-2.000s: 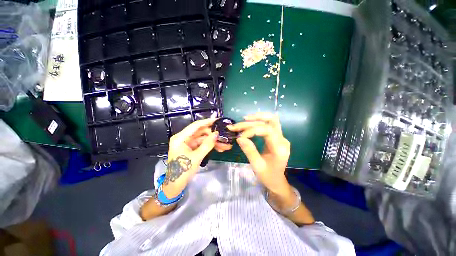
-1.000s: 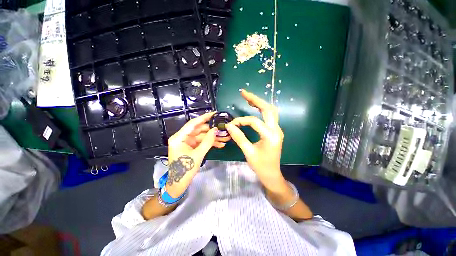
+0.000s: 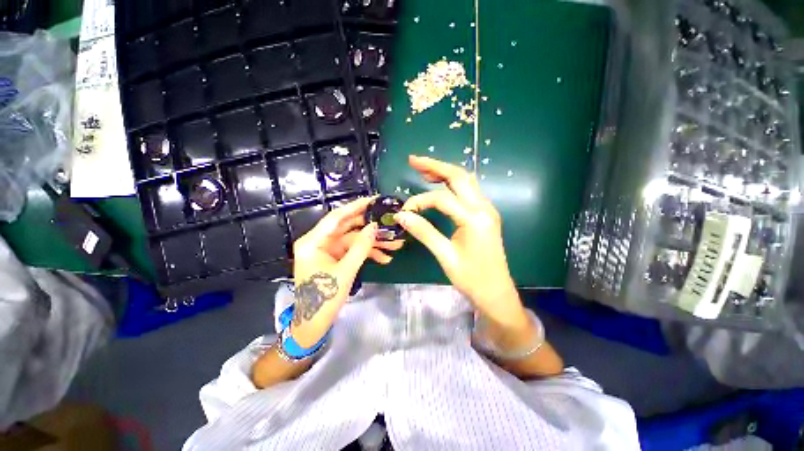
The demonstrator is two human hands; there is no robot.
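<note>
A small round black unit [image 3: 385, 214] is held in front of me over the near edge of the green mat. My left hand [image 3: 331, 251] grips its left and lower rim between thumb and fingers. My right hand [image 3: 467, 236] has its thumb and index fingertip together at the unit's right side, with the other fingers raised; whether they pinch a tiny part cannot be made out. Small white parts [image 3: 437, 85] lie in a loose heap on the mat, with some scattered singly.
A black compartment tray [image 3: 231, 213] with a few round units lies left, over a second black tray [image 3: 371, 128]. A stack of clear trays [image 3: 608, 238] with a paper label [image 3: 711, 266] stands right. A document sheet [image 3: 94, 132], plastic bags [image 3: 35, 106] and a black box [image 3: 84, 234] are far left.
Two seconds ago my right fingers lay over the unit. Its upper fingers have since lifted, leaving thumb and index fingertip at the unit. My left hand keeps its hold. The view has shifted slightly.
</note>
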